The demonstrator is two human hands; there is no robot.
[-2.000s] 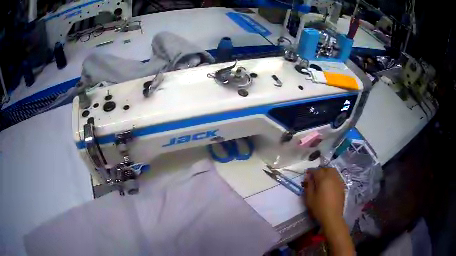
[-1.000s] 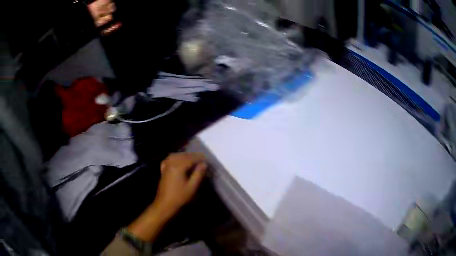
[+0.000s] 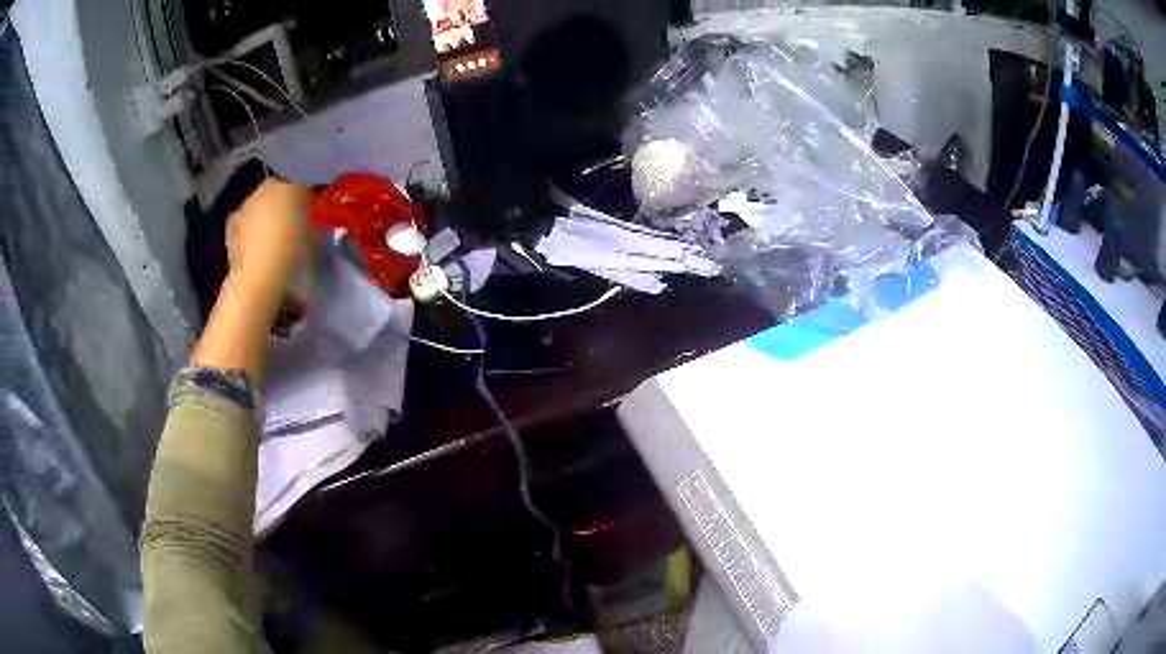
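My left hand (image 3: 271,236) is at the far left of the dark side table, at the upper end of the white cut fabric pieces (image 3: 335,364), beside the red plastic bag (image 3: 371,224). Its fingers are blurred and bent, and whether they hold cloth cannot be seen. The fabric pieces lie in a loose, uneven pile below and right of the hand. A pale cloth (image 3: 908,623) shows at the bottom edge, on the white machine table (image 3: 895,447). My right hand is out of the picture.
A large clear plastic bag (image 3: 806,166) lies behind the machine table, by the blue tape (image 3: 844,319). More white pieces (image 3: 620,249) and a white cable (image 3: 537,314) lie on the side table (image 3: 441,492). A measuring strip (image 3: 735,556) runs along the machine table's edge.
The view has swung left from the sewing machine to the side table. My left hand has moved from beside the machine table's edge to the fabric pile. My right hand has left the picture.
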